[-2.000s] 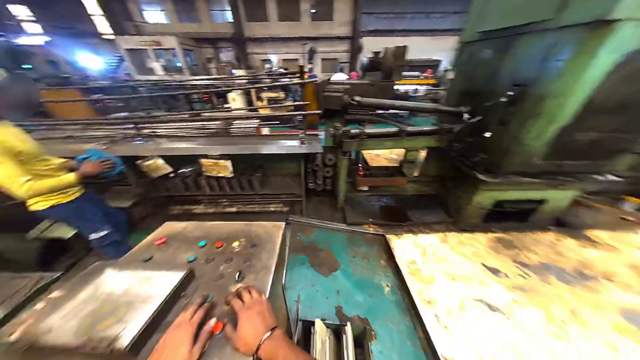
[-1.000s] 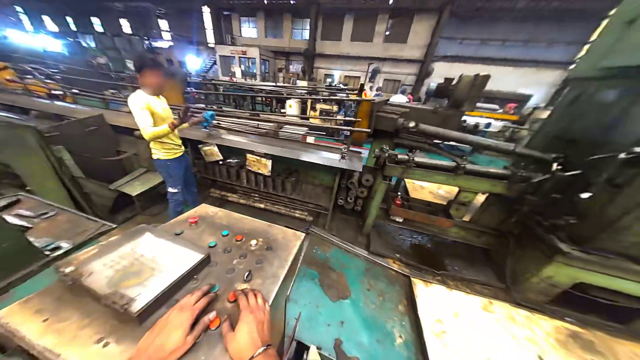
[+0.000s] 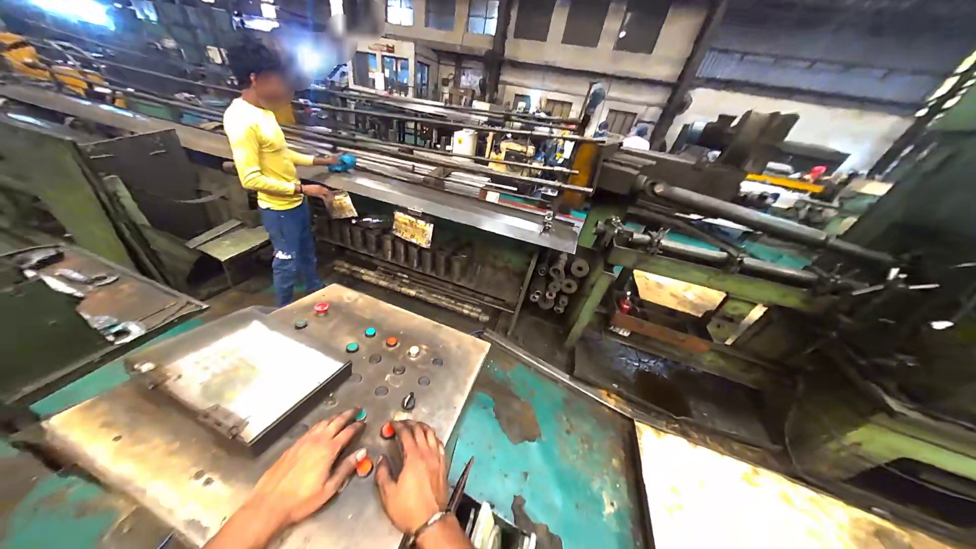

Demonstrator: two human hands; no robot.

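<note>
My left hand (image 3: pixel 309 465) rests on a worn metal control panel (image 3: pixel 450 347), its fingertips at a green push button (image 3: pixel 361 415) and its thumb beside an orange push button (image 3: pixel 364 466). To its right, my right hand (image 3: pixel 415 469) lies over the panel with a fingertip at a red-orange button (image 3: pixel 388 430); a bracelet circles that wrist. Neither hand holds anything. Just above the right hand is a black selector knob (image 3: pixel 409 400). Farther up the panel are several coloured buttons and a red mushroom button (image 3: pixel 322 308).
A raised, pale-topped metal box (image 3: pixel 252 374) sits on the panel's left. Teal, paint-chipped sheet metal (image 3: pixel 549 442) borders the panel's right. Beyond, a person in a yellow top (image 3: pixel 263 156) stands at a long bench (image 3: pixel 457 206) with metal rods. A green machine frame (image 3: pixel 709 267) stands right.
The view has swung left and up, bringing the other person fully into sight. That person's near hand has lowered towards a hanging plate. My hands stay at the panel's lower buttons.
</note>
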